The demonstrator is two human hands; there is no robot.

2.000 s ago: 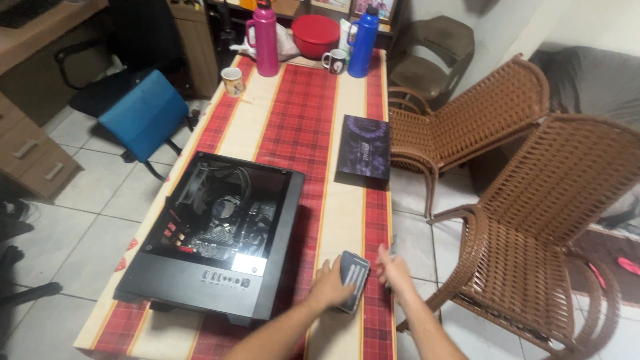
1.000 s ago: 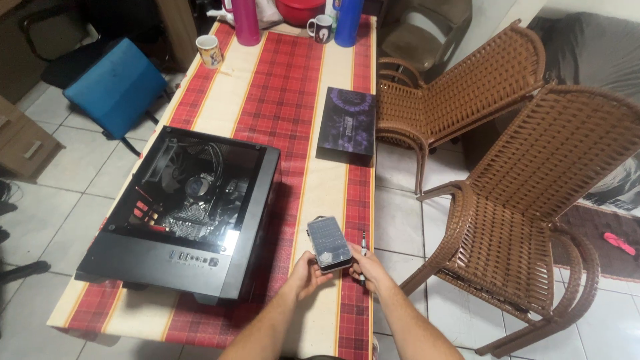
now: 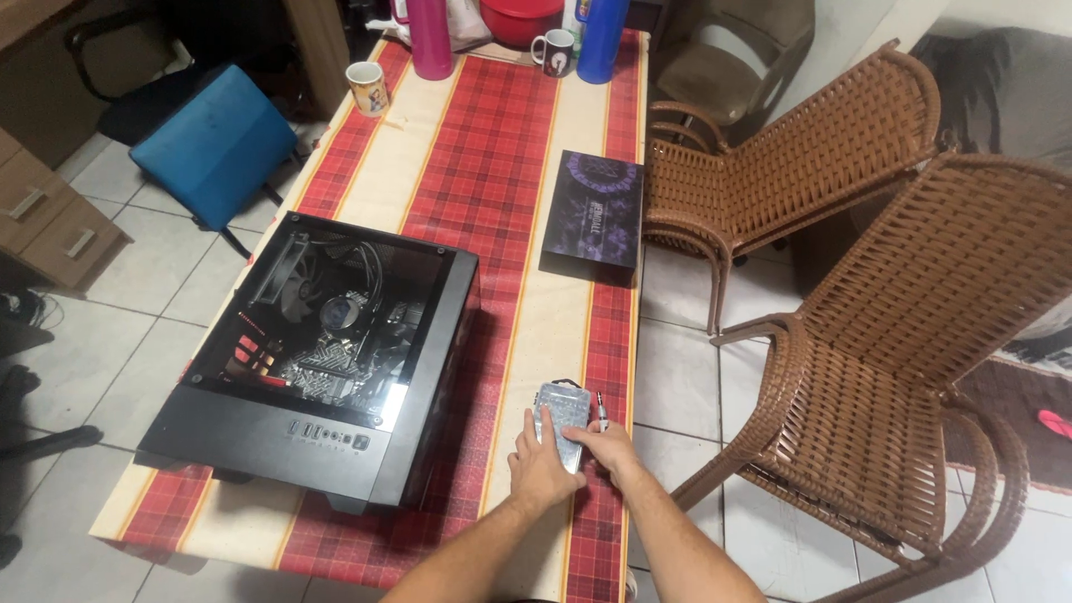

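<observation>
A small case with a clear lid (image 3: 563, 410) lies near the table's front right. My left hand (image 3: 538, 461) rests over its left side with spread fingers on the lid. At its right edge, my right hand (image 3: 607, 448) has its thumb on the case; whether it grips is unclear. A slim metal screwdriver or similar tool (image 3: 600, 410) shows just beyond the right fingers, its lower end hidden. To the left, a black computer case with a glass side panel (image 3: 335, 335) lies on its side, with a fan, cables and boards visible inside.
A dark printed box (image 3: 592, 218) lies farther back on the cloth-covered table. Beyond it are a picture mug (image 3: 367, 89), a black mug (image 3: 557, 52), a pink bottle (image 3: 430, 38), a blue bottle (image 3: 601, 38) and a red bowl (image 3: 521, 18). Woven chairs (image 3: 888, 335) flank the right side.
The small case, held tilted between both hands a second ago, is now lower at the tabletop. My left hand has moved from its lower edge onto the lid.
</observation>
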